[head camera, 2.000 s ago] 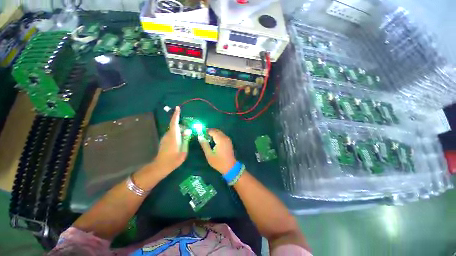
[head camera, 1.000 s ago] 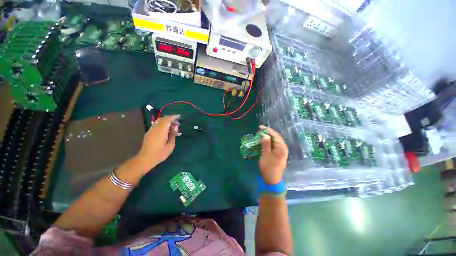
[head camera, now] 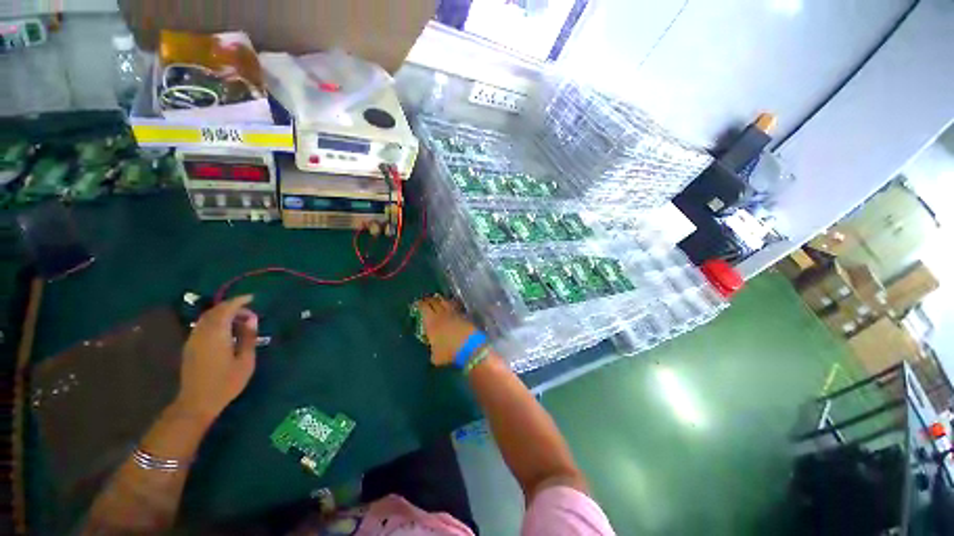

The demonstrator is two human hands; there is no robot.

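My right hand point(head camera: 448, 331) is at the mat's right side, beside the clear trays, with its fingers on a green circuit board point(head camera: 419, 319) that it partly covers. My left hand point(head camera: 218, 351) is over the mat at centre left, fingers curled near the white plug point(head camera: 190, 299) of the red lead; a small pale item shows at its fingers, too blurred to name. Another green circuit board point(head camera: 313, 437) lies flat on the mat between my arms, near the front edge.
Clear blister trays point(head camera: 586, 304) with boards are stacked at right. A power supply point(head camera: 228, 184) with red digits, a white meter point(head camera: 354, 141) and a parts box point(head camera: 214, 136) stand at the back. A brown plate point(head camera: 110, 398) and a dark phone point(head camera: 54, 243) lie at left.
The view has swung right. My right hand still has the board at its fingers, now lower beside the trays. My left hand stays near the plug; the board between my arms has not visibly moved.
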